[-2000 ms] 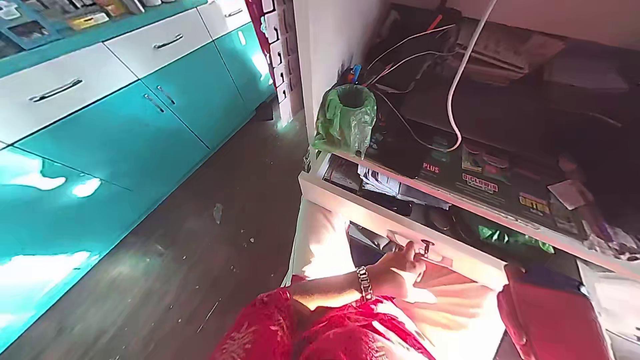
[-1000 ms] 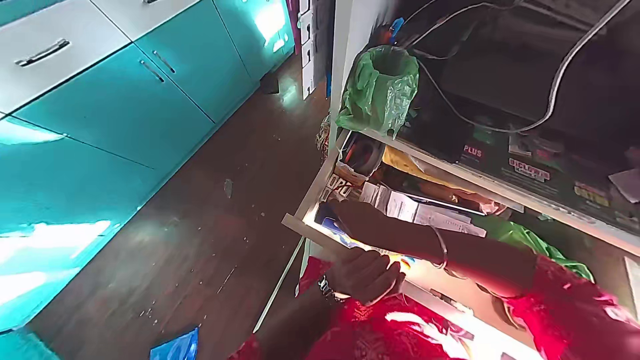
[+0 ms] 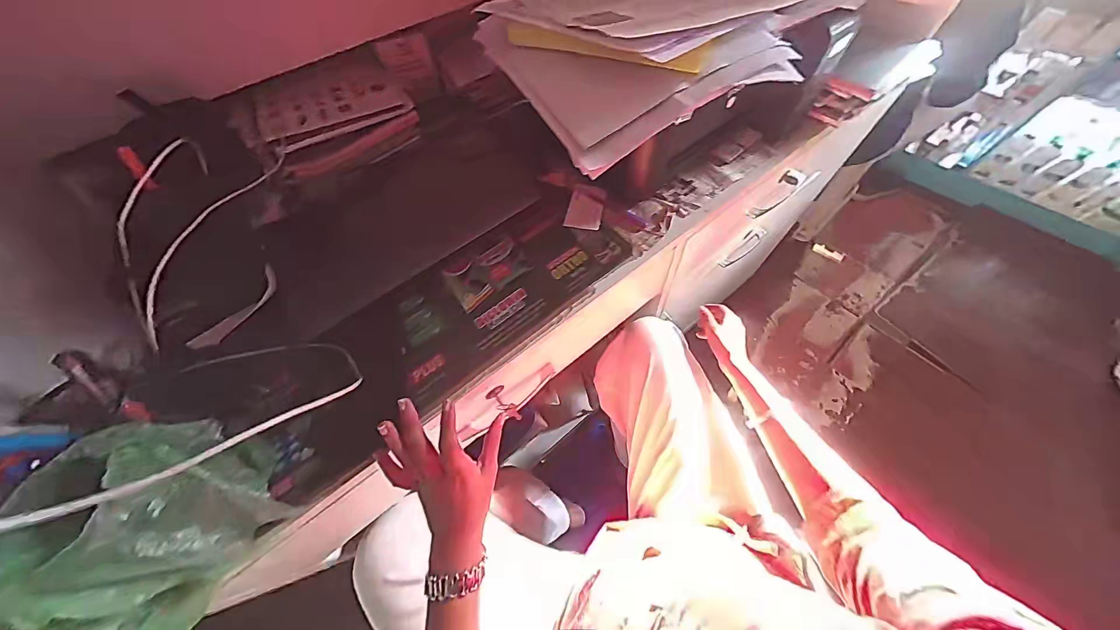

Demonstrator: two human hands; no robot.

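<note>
My left hand (image 3: 451, 464), with a metal watch at the wrist, is raised with fingers spread in front of the closed drawer (image 3: 542, 363) under the desk top. It holds nothing. The little finger is close to a small key (image 3: 503, 401) in the drawer front; whether they touch I cannot tell. My right hand (image 3: 723, 328) hangs low beside my knee, near the side drawers (image 3: 744, 241), fingers partly curled; nothing plain shows in it. A green plastic bag (image 3: 149, 516) stands at the lower left.
A stack of papers (image 3: 612, 105) and a calendar-like printed sheet (image 3: 332, 109) lie on the dark desk top (image 3: 394, 236). White cables (image 3: 262, 429) cross its left side. Wet-looking floor (image 3: 989, 350) stretches right, towards a teal-edged display case (image 3: 1050, 223).
The drawer, open one second ago with an arm over its contents, is closed. My hands have come apart, the left by the drawer front, the right off to the side. The view has swung right.
</note>
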